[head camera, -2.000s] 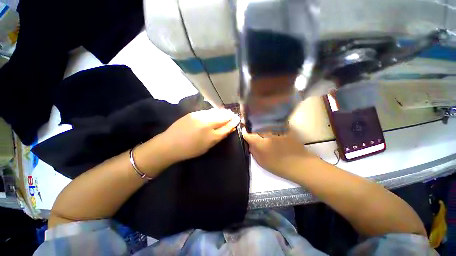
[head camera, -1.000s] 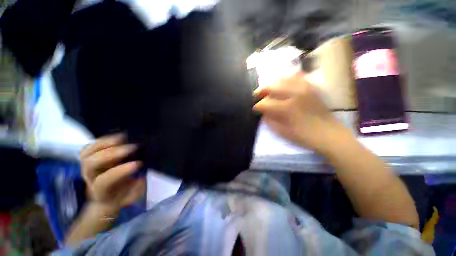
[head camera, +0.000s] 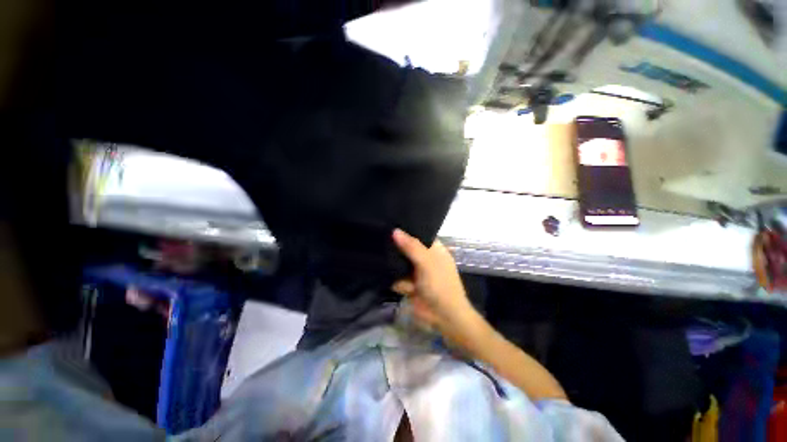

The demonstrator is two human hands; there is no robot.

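Observation:
A large black garment piece (head camera: 345,147) spreads from the upper left over the table's front edge towards my lap. My right hand (head camera: 431,276) grips its lower right edge, thumb on top, fingers partly hidden. My left hand is not visible; only the sleeve shows at lower left, and dark cloth fills that side. The sewing machine (head camera: 733,52) stands at the upper right, with its blurred presser foot area (head camera: 539,99) beyond the cloth's right edge.
A smartphone (head camera: 606,186) with lit screen lies right of the cloth, a small dark charm (head camera: 550,225) beside it. Orange-red loops (head camera: 768,255) are at the table's right end. A blue basket frame (head camera: 185,345) stands below left. The table's front edge (head camera: 587,268) runs across.
My right hand has moved from near the needle down to the cloth's lower edge. My left hand has left view. The cloth now extends across the upper left, and the view has shifted.

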